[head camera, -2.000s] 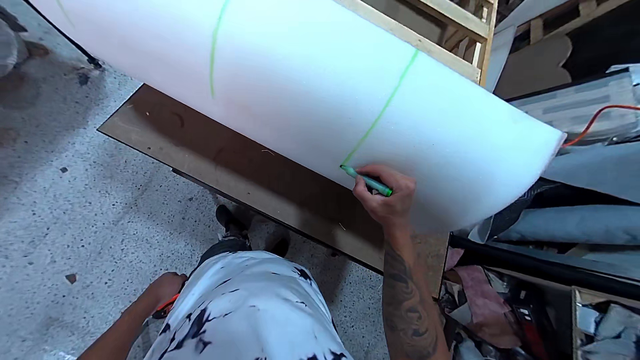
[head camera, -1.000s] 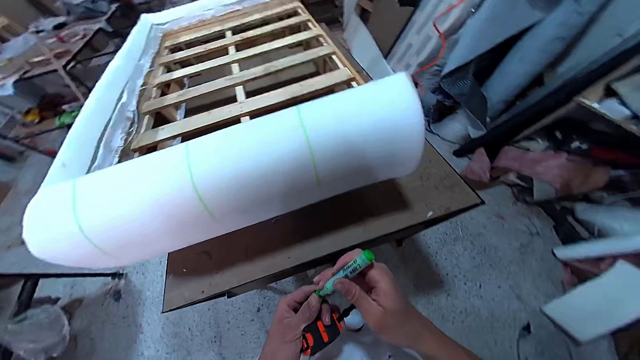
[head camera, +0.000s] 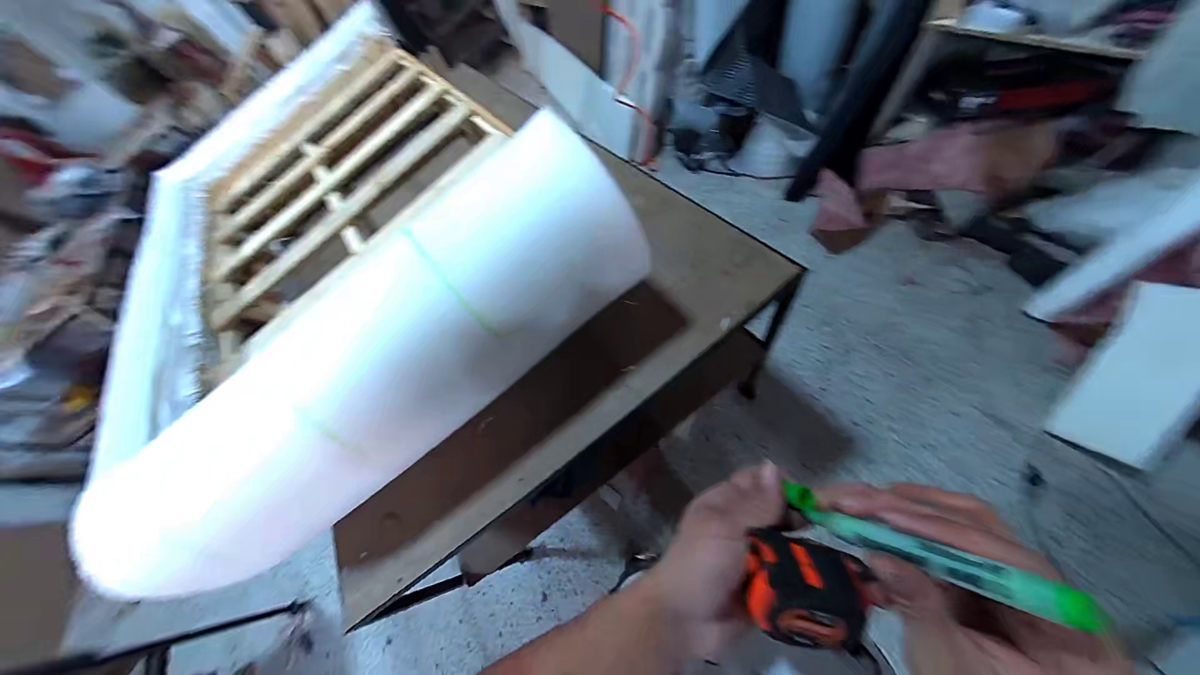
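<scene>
My left hand (head camera: 712, 562) grips an orange and black tape measure (head camera: 806, 589), and its thumb is close to the green tip end of the marker. My right hand (head camera: 956, 562) holds the green marker (head camera: 947, 555) across its fingers, just right of the tape measure. Ahead and to the left, a long padded arm covered in white foam (head camera: 375, 375) lies on the table, part of a frame with wooden slats (head camera: 347, 187). Green lines (head camera: 455, 281) run across the foam. Both hands are somewhat blurred.
The brown tabletop (head camera: 712, 244) has a dark metal leg (head camera: 773, 328) at its right corner. White boards (head camera: 1134, 375) and pink fabric scraps (head camera: 937, 164) lie on the right. Rolled material (head camera: 862, 84) leans at the back, near an orange cord (head camera: 637, 103). Clutter fills the far left.
Two seconds ago my right hand held the marker at a green line on the foam; now it is beside my left hand, off the foam. The view has swung strongly.
</scene>
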